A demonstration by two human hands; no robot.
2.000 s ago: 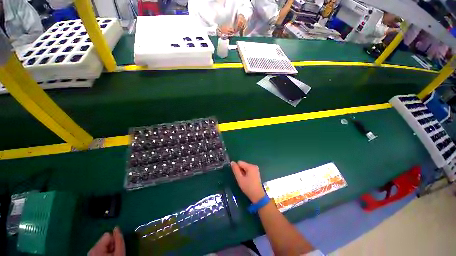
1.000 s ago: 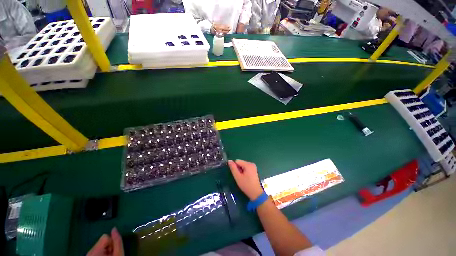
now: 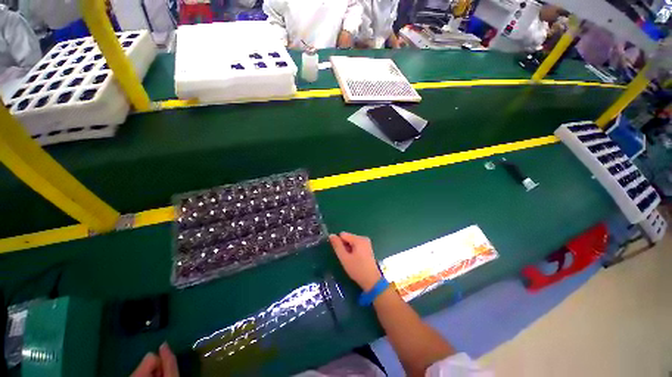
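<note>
The clear tray with rows of dark shiny parts lies in front of me. A shiny film sheet, olive-yellow at its left end, lies nearer. A slim black tool lies across the sheet's right end. My right hand, with a blue wrist band, rests by the tray's lower right corner. Its fingers are curled closed and nothing shows in them. My left hand is at the bottom edge, cut off, thumb and finger close together. Whether it holds something small cannot be told.
An orange-and-white strip lies right of my right hand. A green vented box and small black box stand left. White foam trays, a dark flat part and yellow posts are beyond. People in white sit across.
The whole view has shifted slightly, so the bench things appear further left. Both hands keep nearly the same places and poses relative to the tray and sheet.
</note>
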